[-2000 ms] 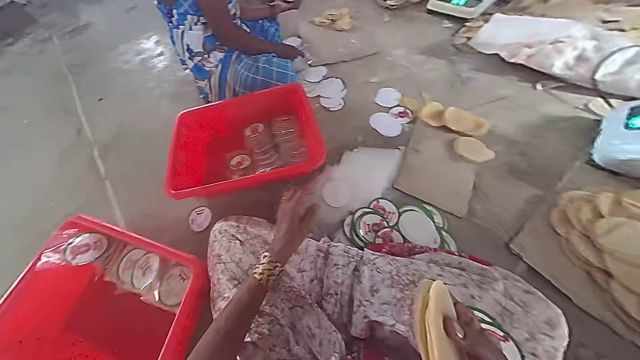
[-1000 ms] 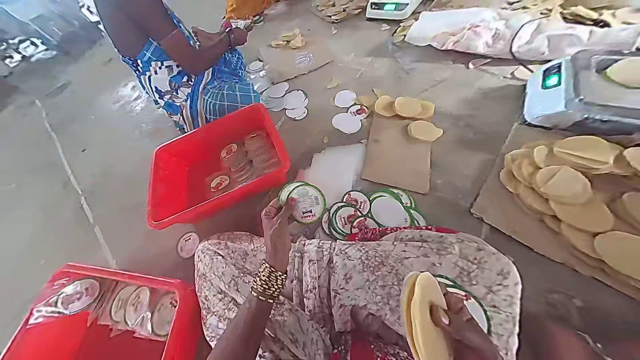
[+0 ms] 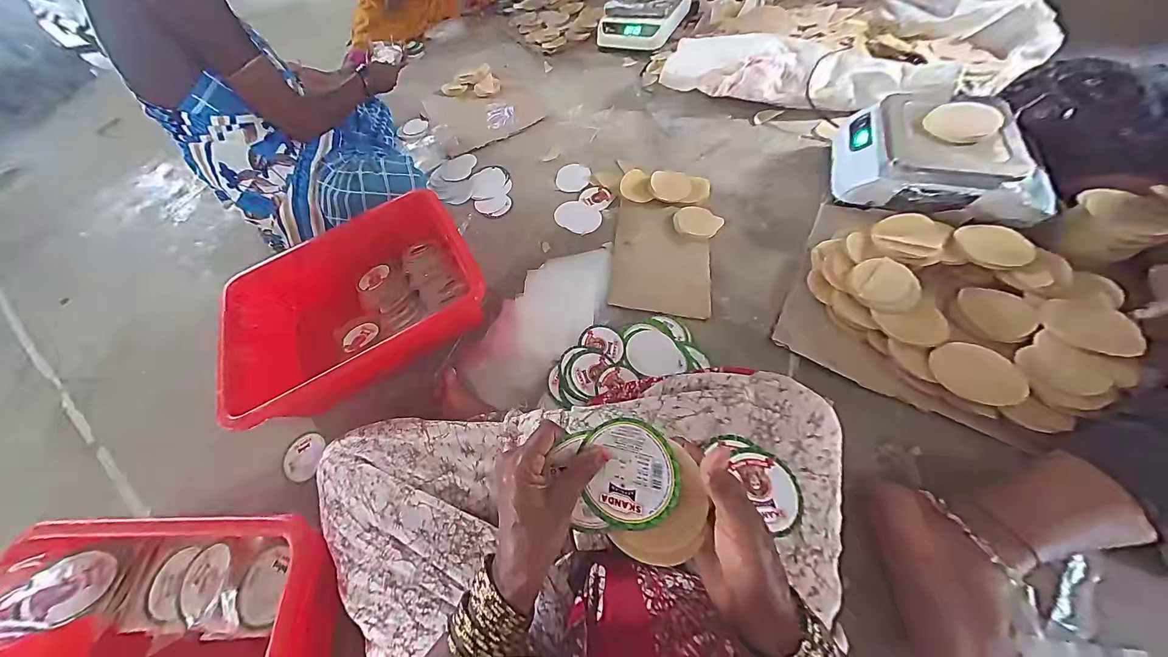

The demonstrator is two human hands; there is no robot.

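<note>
My left hand (image 3: 538, 511) holds round printed labels (image 3: 630, 474) with green rims, the top one lying against the face of a stack of pale yellow flat discs (image 3: 671, 543). Around the right side of that stack my right hand (image 3: 744, 538) is closed. More round labels (image 3: 771, 484) rest on the patterned cloth over my lap, beside my right hand. Just beyond my knees, a pile of round labels (image 3: 584, 365) lies on the floor near clear plastic sheets (image 3: 557, 310).
Red tubs with packed discs stand ahead left (image 3: 351, 365) and near left (image 3: 310, 566). Cardboard at right bears many yellow discs (image 3: 981, 374), a digital scale (image 3: 940, 164) behind it. A smaller cardboard piece (image 3: 662, 274) lies ahead. A person (image 3: 301, 109) sits at upper left; another person's limb (image 3: 949, 547) is at right.
My left hand has moved from above the label pile down to my lap, bringing labels against the yellow discs. The discs in my right hand have turned from edge-on to face-on.
</note>
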